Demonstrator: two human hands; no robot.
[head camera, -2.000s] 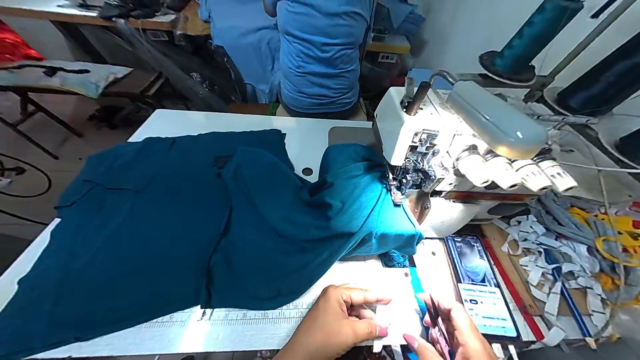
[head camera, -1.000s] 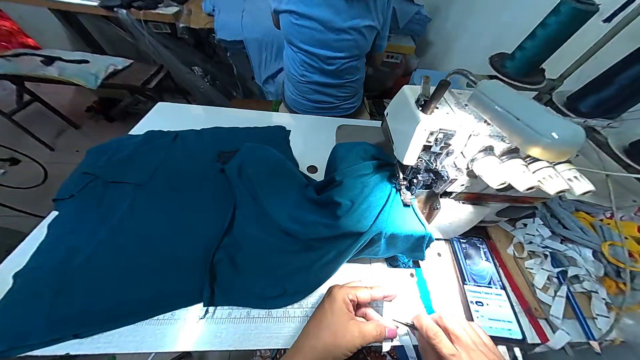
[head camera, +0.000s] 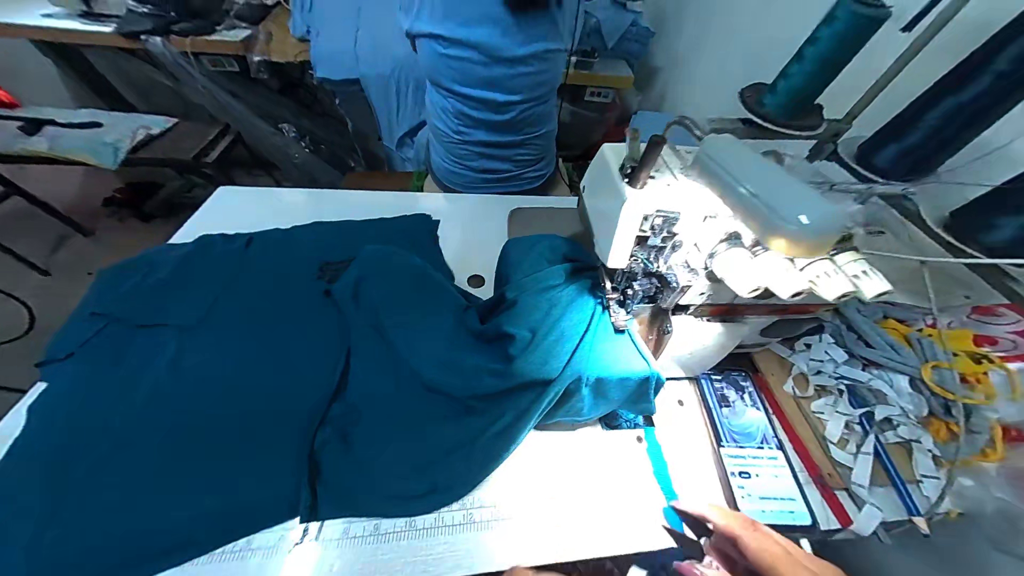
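Dark teal fabric (head camera: 416, 376) spreads over the white table, its right end under the presser area of an overlock sewing machine (head camera: 632, 232). A bright blue strip (head camera: 658, 464) hangs down from near that fabric to the table's front edge. My right hand (head camera: 748, 548), at the bottom right, is closed around small dark thread snips, whose two pointed blades are apart beside the strip's lower end. Of my left hand (head camera: 532, 571) only a sliver shows at the bottom edge; what it holds is hidden.
A ruler scale (head camera: 424, 524) runs along the table front. Right of the strip lie a lit phone (head camera: 756, 456), a red bar, fabric scraps (head camera: 848, 400) and a blue pencil (head camera: 896, 480). Thread cones (head camera: 824, 56) stand behind the machine. A person in blue (head camera: 492, 96) is beyond the table.
My left hand has dropped almost out of view at the bottom. The dark blades in my right hand now show clearly beside the blue strip. The fabric stays at the machine.
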